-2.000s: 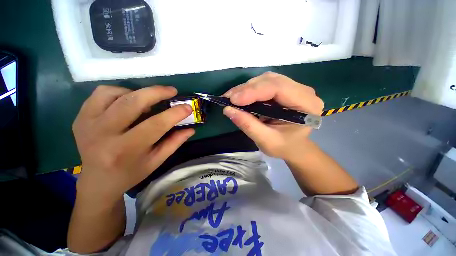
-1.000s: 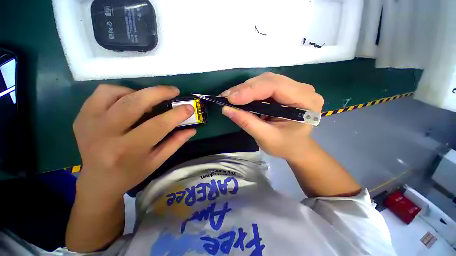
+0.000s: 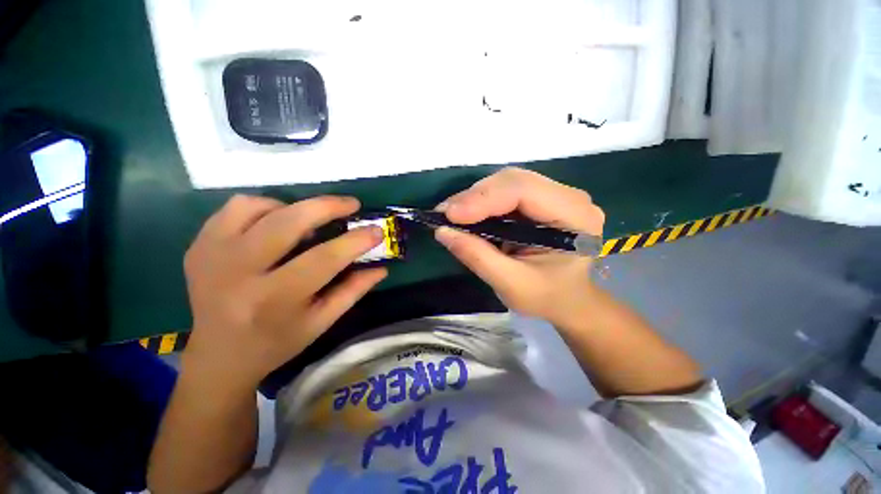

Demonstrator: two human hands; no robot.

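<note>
My left hand [image 3: 280, 265] holds a small dark watch body [image 3: 399, 253] between its fingers, just over the bench's front edge area. A silvery-white battery with a yellow edge [image 3: 391, 234] shows inside it, one fingertip resting on the battery. My right hand [image 3: 526, 236] holds black tweezers [image 3: 512, 230] like a pen. Their silvery tips point left and meet the far right corner of the watch body. The exact contact is too small to tell. My left fingers hide much of the watch body.
A white foam tray [image 3: 406, 164] lies beyond my hands on the green bench [image 3: 145, 232]. It holds a black back cover [image 3: 276, 100] and small dark scraps [image 3: 586, 122]. A glossy black smartphone [image 3: 48, 232] lies at the left. Yellow-black tape [image 3: 686, 230] marks the floor.
The view has shifted, so the tray, smartphone and hands appear lower and most things farther right. Both hands keep the same grips, with the tweezer tips still at the watch body's corner.
</note>
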